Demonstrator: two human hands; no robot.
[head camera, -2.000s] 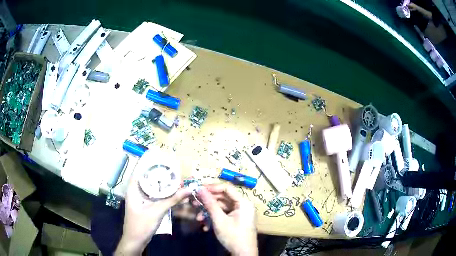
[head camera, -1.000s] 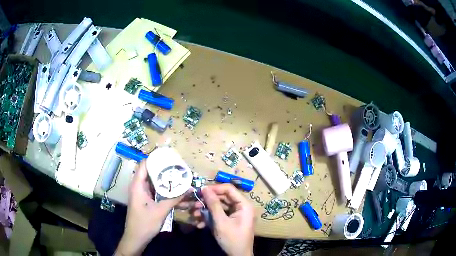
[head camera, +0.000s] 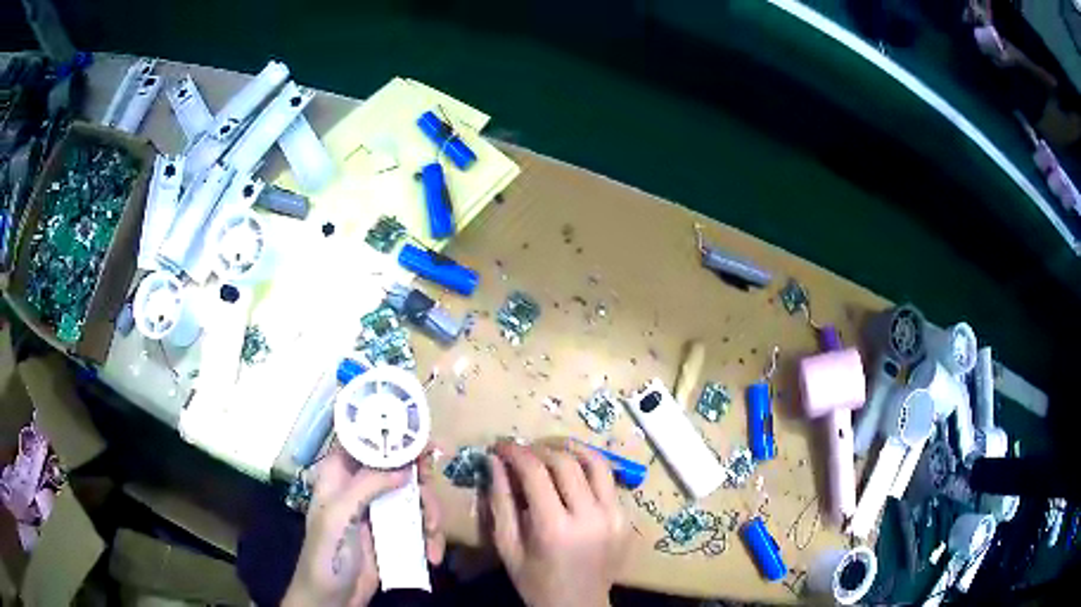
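My left hand (head camera: 338, 522) grips a white handheld fan. Its round spoked head (head camera: 382, 417) points up at the camera, and its pale handle (head camera: 398, 540) hangs below towards me. My right hand (head camera: 555, 516) is palm down at the bench's near edge, with fingers bent. A small green circuit board (head camera: 466, 466) shows at its fingertips, between my two hands; whether the fingers grip it is hidden. A blue cell (head camera: 622, 467) lies partly behind my right fingers.
White handle shell (head camera: 676, 439), tan stick (head camera: 689, 370), pink fan (head camera: 833, 385), circuit boards and blue cells lie across the tan board. White shells (head camera: 255, 125) and a carton of circuit boards (head camera: 83, 231) are at left. Several white and grey fans (head camera: 907, 415) are piled at right.
The view has shifted, so the bench sits lower and further right. My right hand has moved away from the fan head and turned palm down. The fan's handle now shows below its head.
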